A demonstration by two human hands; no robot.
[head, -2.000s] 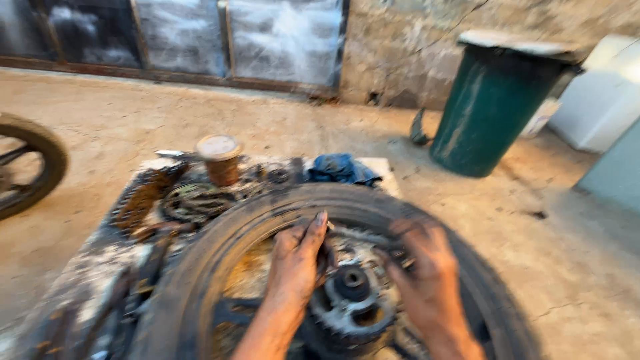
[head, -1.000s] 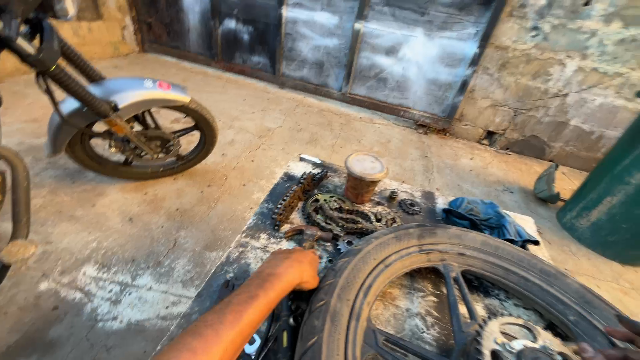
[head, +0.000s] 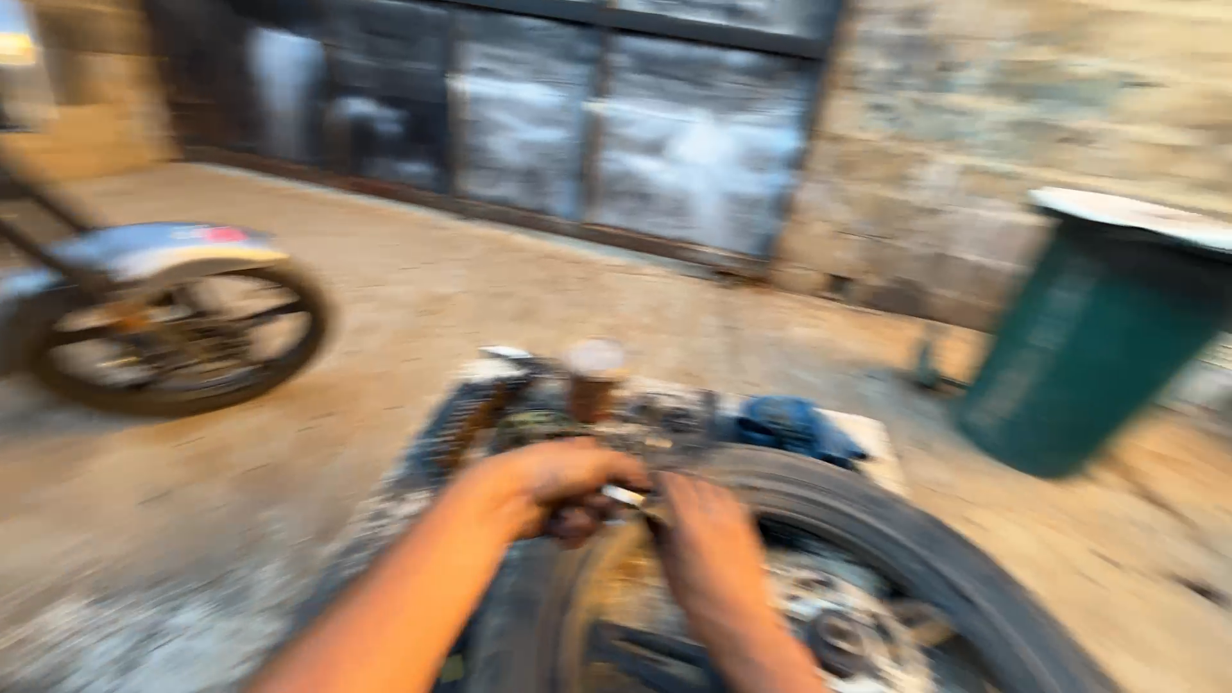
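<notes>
My left hand [head: 568, 486] is closed around a small shiny metal piece [head: 624, 496], blurred, whose kind I cannot tell. Close against it, my right hand [head: 703, 539] has its fingers curled at the other end of that piece; whether it grips it is hidden. Both hands are over the left upper part of a motorcycle wheel with a black tyre [head: 924, 529], lying flat. The wheel's hub with its sprocket [head: 842, 630] shows to the right of my right wrist.
Behind the hands stand a lidded brown cup [head: 592, 385], a chain [head: 534, 419] and a blue cloth [head: 799, 428] on a dirty board [head: 881, 452]. A green bin [head: 1088, 346] is at right, a motorcycle's front wheel [head: 183, 337] at left.
My left hand has come away from the parts left of the tyre and now meets my right hand, which has moved left from the hub. A small metal piece shows between them.
</notes>
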